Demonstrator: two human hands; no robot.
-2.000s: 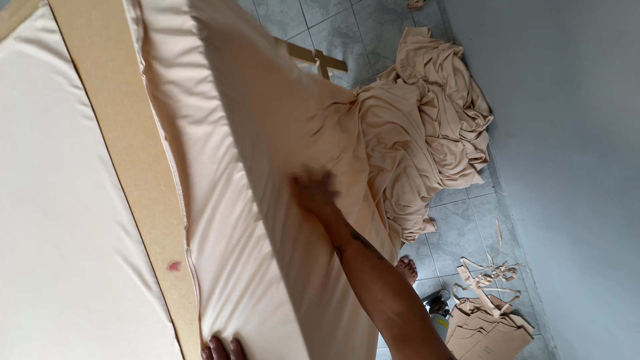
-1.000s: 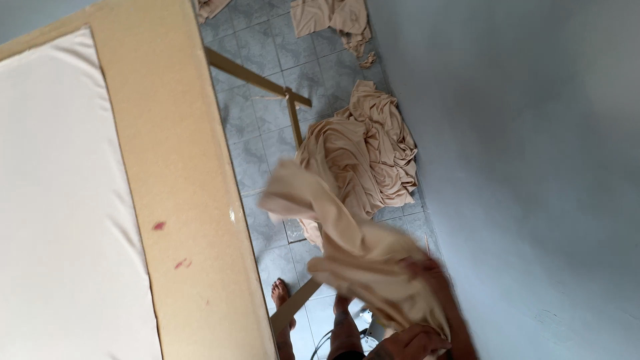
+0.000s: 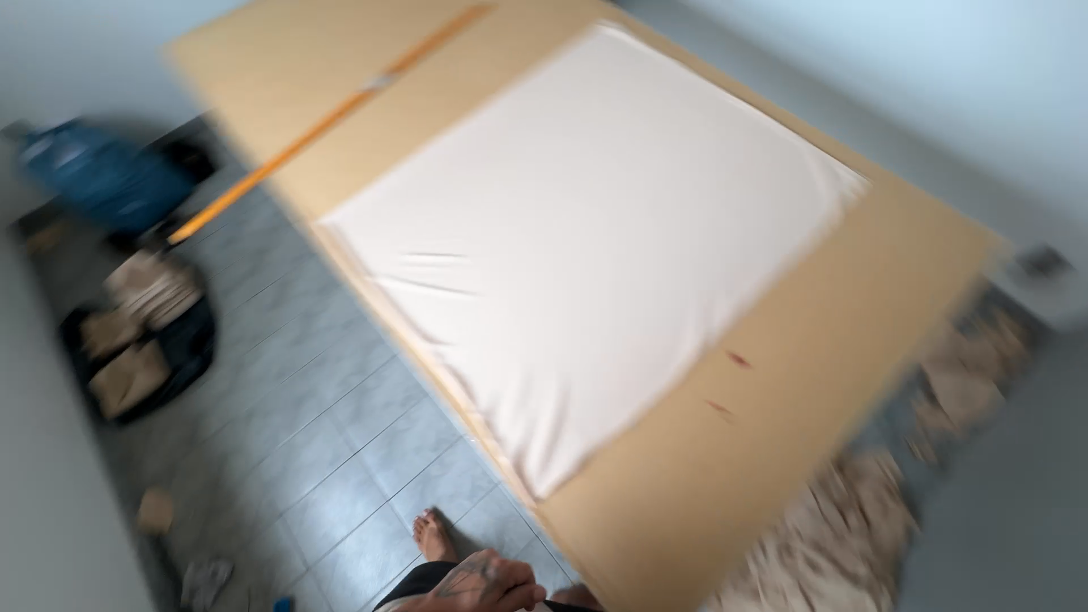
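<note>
A pale beige cloth (image 3: 578, 229), laid flat in layers, covers the middle of a large brown board tabletop (image 3: 765, 374), with wrinkles toward its near corner. At the bottom edge of the view, one hand (image 3: 489, 582) with a marked back is curled just off the table's near edge, in front of the body. Whether it is my left or right hand is not certain, and what lies within its fingers is unclear. The other hand cannot be made out. A long orange strip (image 3: 314, 136) lies across the far left part of the board and sticks out past its edge.
Beige cloth heaps (image 3: 824, 544) lie on the floor at the right, beside the wall. On the left, a dark bag (image 3: 183, 374) holds folded beige pieces, and a blue bundle (image 3: 106, 174) sits behind it. A bare foot (image 3: 432, 534) stands on the grey tiled floor (image 3: 348, 459).
The long beige cloth that lay along the board's edge was lifted off it and bundled over the floor; it no longer shows there. The view has swung widely across the table.
</note>
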